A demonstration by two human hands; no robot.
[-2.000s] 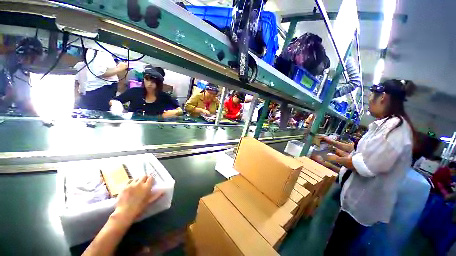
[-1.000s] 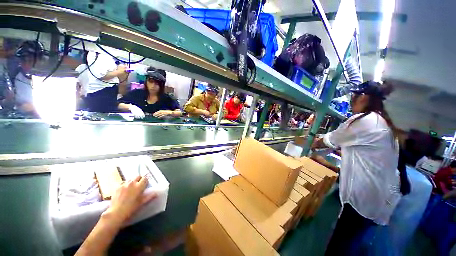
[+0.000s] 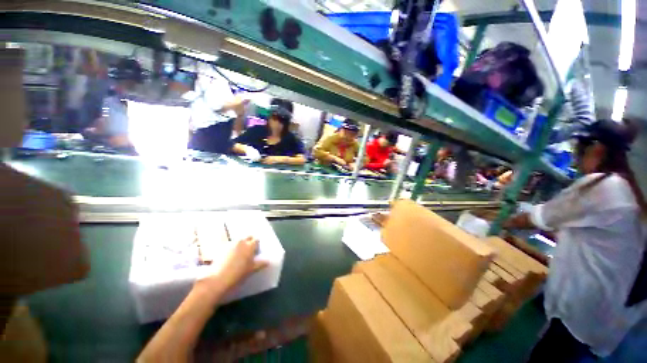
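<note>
A white foam tray (image 3: 206, 298) sits on the dark green bench at left centre. A narrow brown inner box (image 3: 211, 239) lies in its middle, with whitish, crinkled contents (image 3: 170, 252) in the recess to the left. My left hand (image 3: 238, 266) reaches in from the bottom edge, over the tray's right part. Its fingertips are over the recess beside the box; blur and glare hide whether they grip anything. My right hand is not in view.
A large blurred brown carton (image 3: 39, 234) fills the left edge. Flat-sided cartons (image 3: 386, 301) stand in a row at right, one higher on top (image 3: 436, 252). Another white tray (image 3: 363, 237) lies behind them. A green shelf (image 3: 319, 64) crosses overhead. A person (image 3: 596, 234) stands at right.
The view has turned left, so the scene sits further right. A brown carton has come into view at the left edge. My left hand stays over the tray's right part.
</note>
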